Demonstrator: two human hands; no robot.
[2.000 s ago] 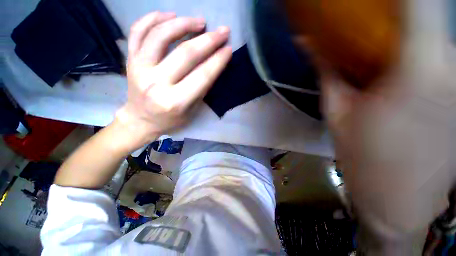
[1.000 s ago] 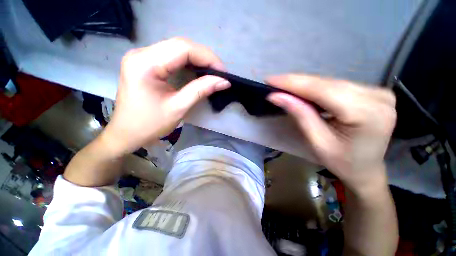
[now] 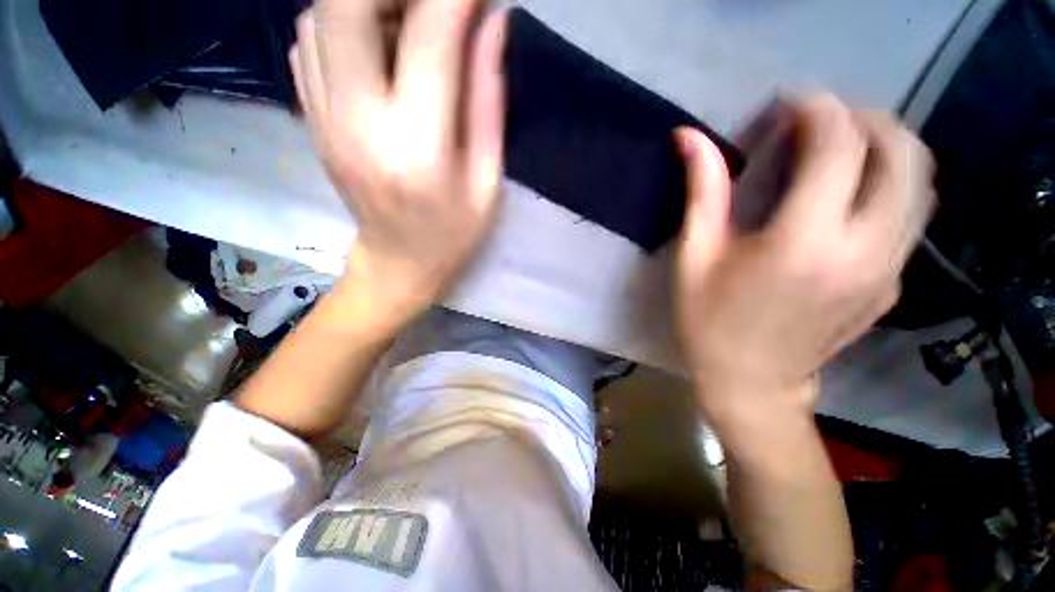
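A dark fabric piece [image 3: 602, 139] lies flat and slanted on the whitish-grey cover, with a few loose threads on its near edge. My left hand [image 3: 405, 127] is over its left end, palm down, and hides that end; whether it grips is unclear. My right hand [image 3: 798, 231] is at its right end and blurred, with the thumb on top of the piece and the fingers curled past the corner. The dark steam iron [image 3: 995, 150] with a pale rim stands at the right, cut off by the picture's edge.
A stack of dark pieces [image 3: 150, 41] lies on the table's upper left. The pressing table cover [image 3: 266, 185] ends in front of my white top. A dark hose with a fitting [image 3: 954, 356] hangs at the right. Red cloth [image 3: 69, 237] and scattered cloth lie below on the left.
The iron left my right hand between the two earlier views. The dark piece, then held bunched between both hands, is now spread flat. My left hand has moved up onto its left end.
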